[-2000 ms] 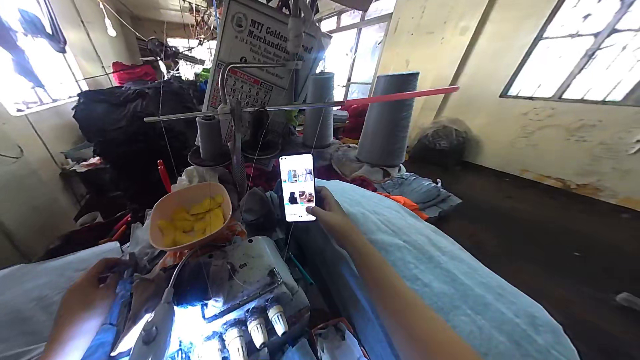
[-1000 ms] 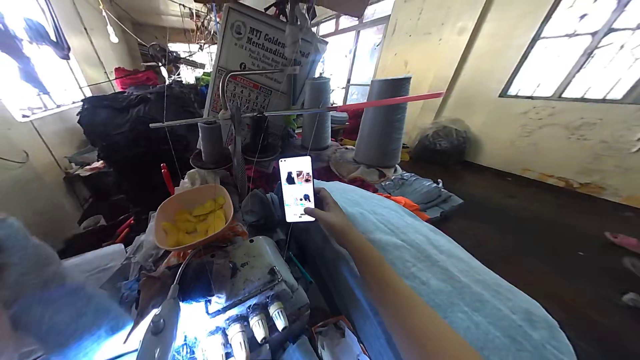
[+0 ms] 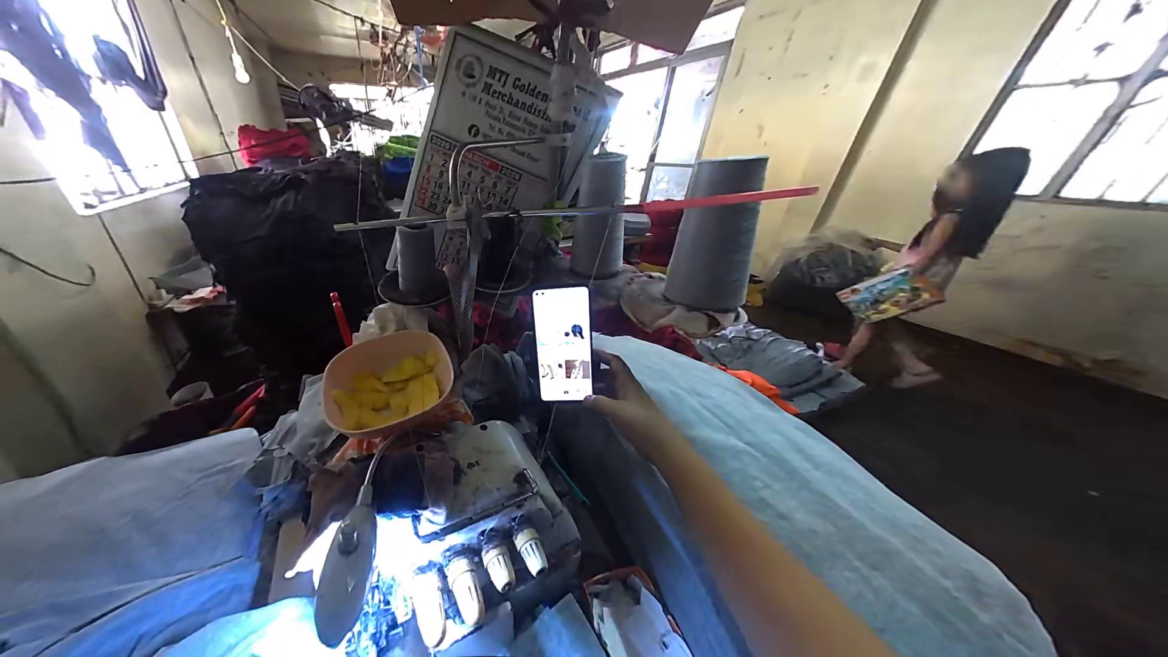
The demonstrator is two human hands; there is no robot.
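My right hand (image 3: 630, 401) holds a smartphone (image 3: 562, 343) upright, thumb at its lower right edge, with its lit screen facing me. My left hand is out of view. Left of the phone, a pink plastic bowl (image 3: 336, 388) of yellow fruit pieces (image 3: 388, 392) rests just behind an overlock sewing machine (image 3: 474, 474). A lit lamp (image 3: 349, 557) on a flexible neck shines on the machine's front, beside its row of white tension dials (image 3: 497, 561).
Grey thread cones (image 3: 716, 233) stand behind a metal rod (image 3: 566, 210) with a red end. Light blue fabric (image 3: 821, 474) covers the right side; more fabric (image 3: 128, 529) lies left. A dark cloth heap (image 3: 283, 246) stands behind. At right, a person (image 3: 949, 228) carries a colourful flat item (image 3: 890, 294).
My left hand, at the machine's left two seconds ago, has gone out of view. The phone's screen content has changed. A person has come into view at the right.
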